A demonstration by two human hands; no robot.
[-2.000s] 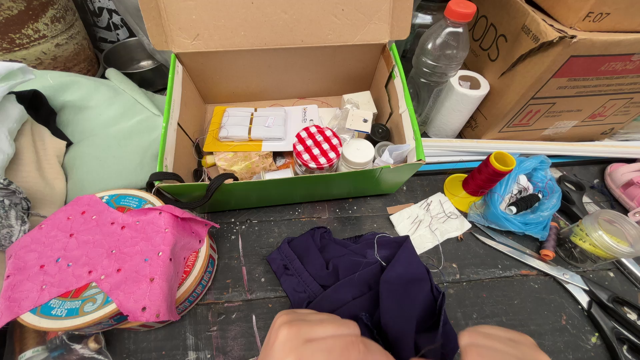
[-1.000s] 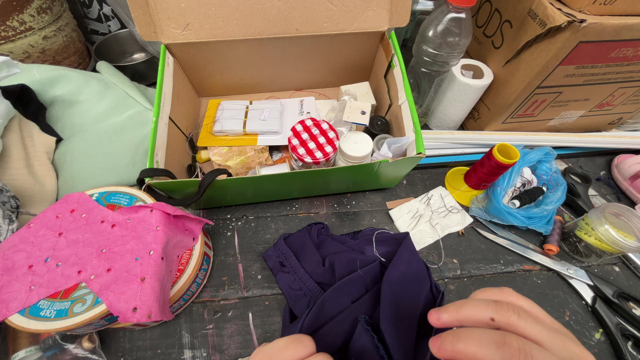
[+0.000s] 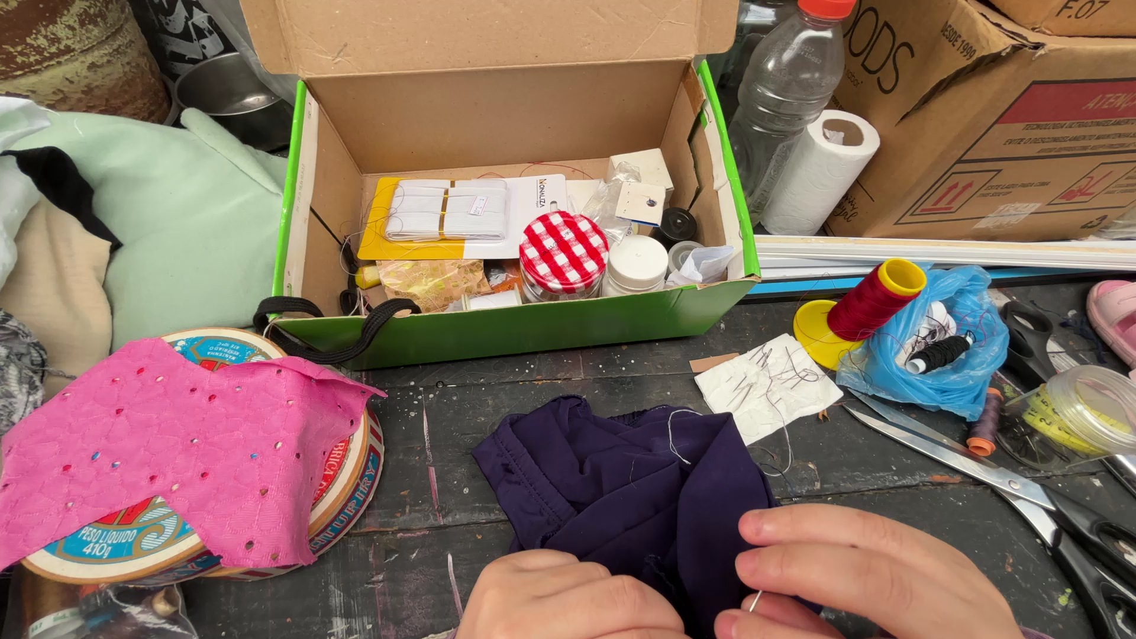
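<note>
Dark purple fabric (image 3: 612, 479) lies bunched on the black wooden table between my hands. My left hand (image 3: 568, 599) is closed on its near edge, with the fingertips hidden. At the fabric's right side, my right hand (image 3: 861, 568) pinches a sewing needle (image 3: 754, 601) between thumb and fingers. A loose light thread (image 3: 677, 437) curls on top of the cloth. Just beyond it, a white cloth patch (image 3: 768, 387) holds several needles and dark threads.
A green cardboard box (image 3: 532, 324) of sewing supplies stands behind. At left, pink fabric (image 3: 204, 444) covers a round tin (image 3: 368, 479). To the right are scissors (image 3: 1012, 484), a red thread spool (image 3: 874, 302), a blue plastic bag (image 3: 967, 377) and a clear container (image 3: 1092, 413).
My right hand has come up and leftward from the lower edge, and a needle now shows in its fingers. My left hand remains low at the fabric's near edge.
</note>
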